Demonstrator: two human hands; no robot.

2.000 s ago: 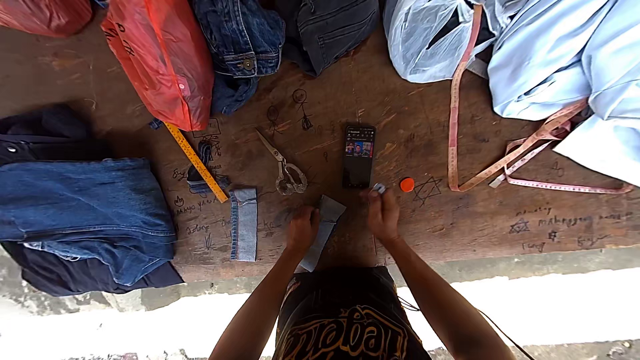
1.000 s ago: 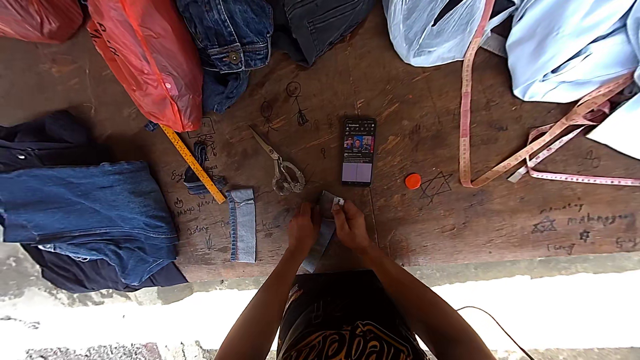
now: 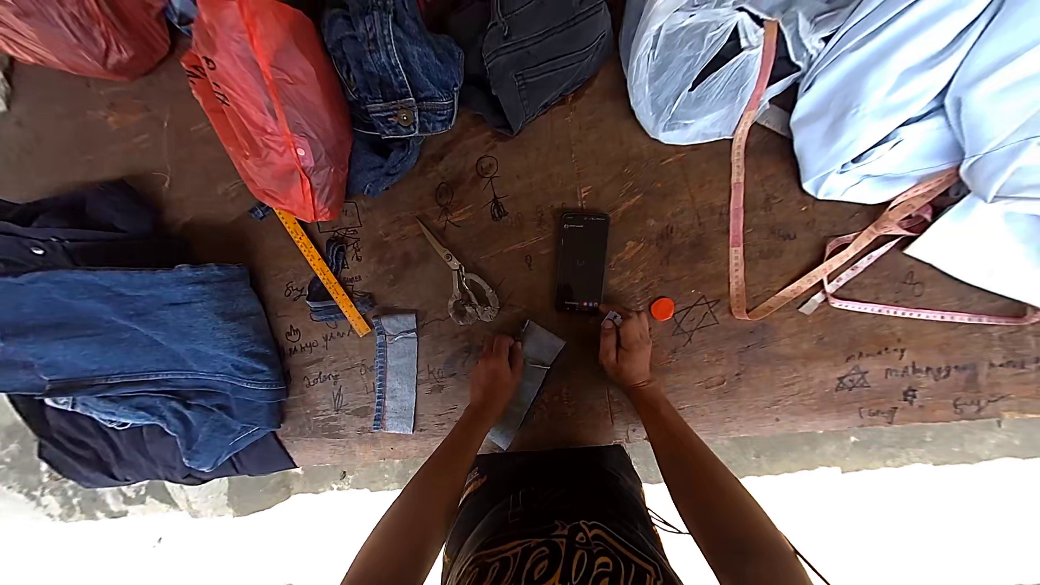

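My left hand (image 3: 497,375) holds a cut strip of grey-blue denim (image 3: 530,382) slantwise on the wooden table near its front edge. Between the fingers of my right hand (image 3: 627,348) is a small pale object (image 3: 613,318), too small to identify, just below a smartphone (image 3: 582,262). An orange-red round disc (image 3: 662,309) lies right of that hand. Another denim strip (image 3: 400,374) lies to the left of my left hand. Metal scissors (image 3: 461,280) rest above and left of it, their blades pointing up and left.
Folded jeans (image 3: 138,341) lie at the left, near a yellow ruler (image 3: 321,272) and a dark denim scrap (image 3: 329,296). A red plastic bag (image 3: 272,114), dark jeans (image 3: 544,61), a whitish plastic bag (image 3: 682,73) and pale blue cloth (image 3: 881,106) line the back. A measuring tape (image 3: 738,219) curls at the right.
My right hand has moved right, away from the denim strip where it was beside my left hand one second ago. The phone's screen has turned mostly dark.
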